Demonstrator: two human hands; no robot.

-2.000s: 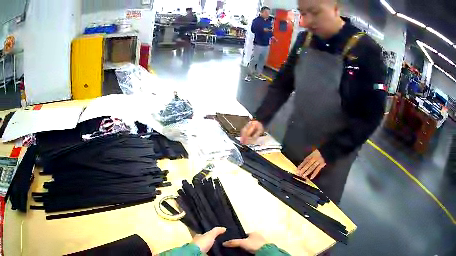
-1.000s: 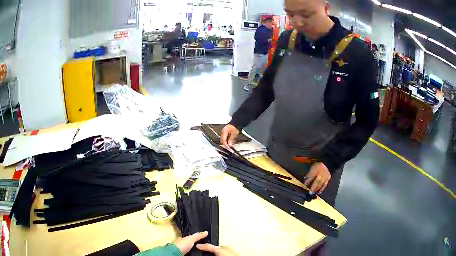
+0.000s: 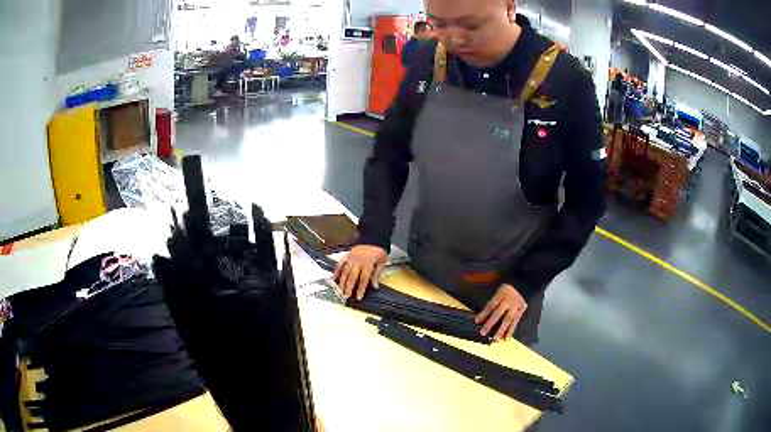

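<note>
A thick bundle of black strips (image 3: 241, 337) stands upright, close to the camera, left of centre. Its top ends are uneven and one strip sticks up above the rest. Its lower end runs out of the bottom edge. Neither of my hands shows; whatever holds the bundle is out of the picture. A large loose pile of black strips (image 3: 101, 354) lies on the table at the left, partly hidden behind the bundle.
Across the table (image 3: 355, 380), a person in a grey apron (image 3: 473, 169) presses both hands on black strips (image 3: 423, 312). More strips with light dots (image 3: 465, 363) lie nearer the right edge. Behind are a brown piece (image 3: 325, 229), clear plastic (image 3: 148, 181) and white sheets (image 3: 110, 232).
The bundle has risen from the table towards the camera and now stands tall. My hands have left the picture. The view has turned right. The other person's hands now lie flat on their strips.
</note>
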